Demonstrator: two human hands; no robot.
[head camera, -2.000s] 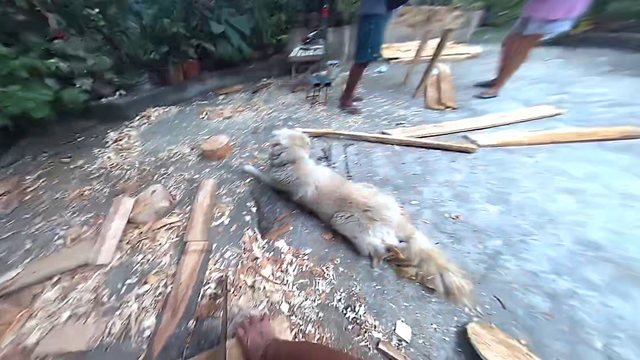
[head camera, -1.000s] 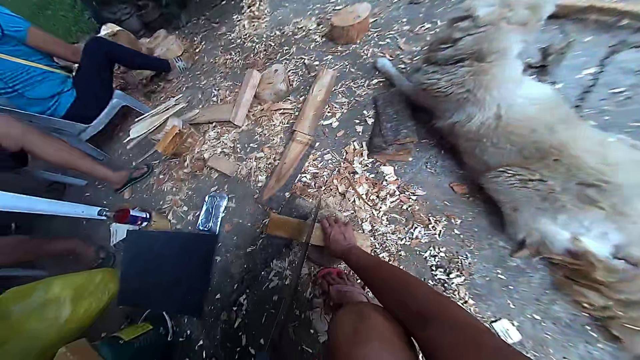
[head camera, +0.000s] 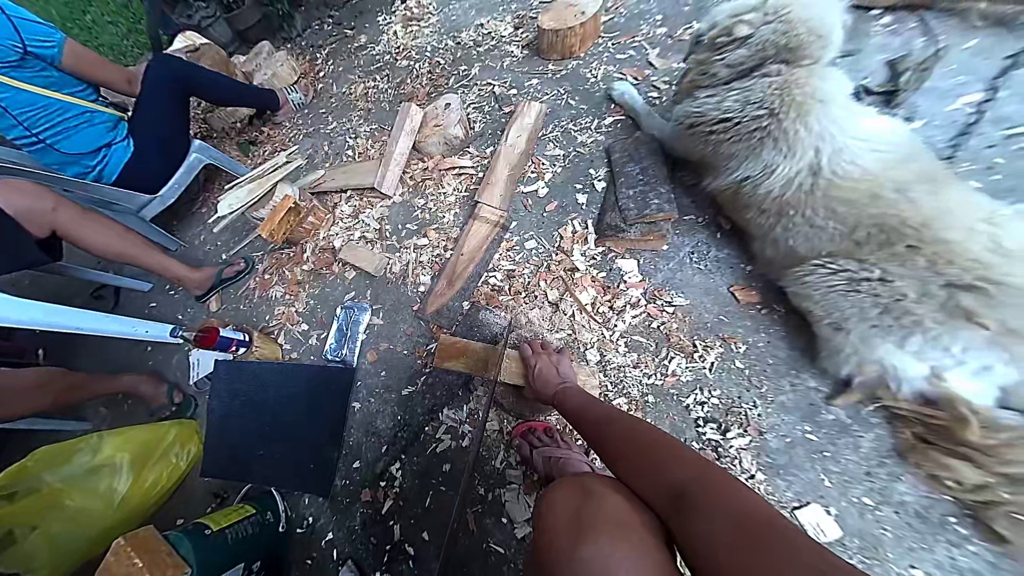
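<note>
My right hand (head camera: 548, 372) presses on a short wooden board (head camera: 468, 357), its fingers curled over the top of it. The long, thin saw blade (head camera: 478, 436) lies across the board just left of the fingers and runs down to the bottom edge, where its handle is out of view. My left hand is not in view. Below the board is my foot in a sandal (head camera: 552, 452). Above it lies a split log piece (head camera: 488, 212) with a pale cut face, and a dark bark-covered piece (head camera: 642, 180) is further right.
A large furry dog (head camera: 840, 200) lies at the right. Seated people's legs (head camera: 120, 236), a yellow plastic bag (head camera: 104, 488), a black square panel (head camera: 276, 424) and a bottle (head camera: 220, 339) are at the left. A round log (head camera: 570, 30) stands at the top, and wood chips cover the ground.
The view has swung down and left since the earliest frame. Over the last second my right hand has stayed on the board, with the saw blade beside it.
</note>
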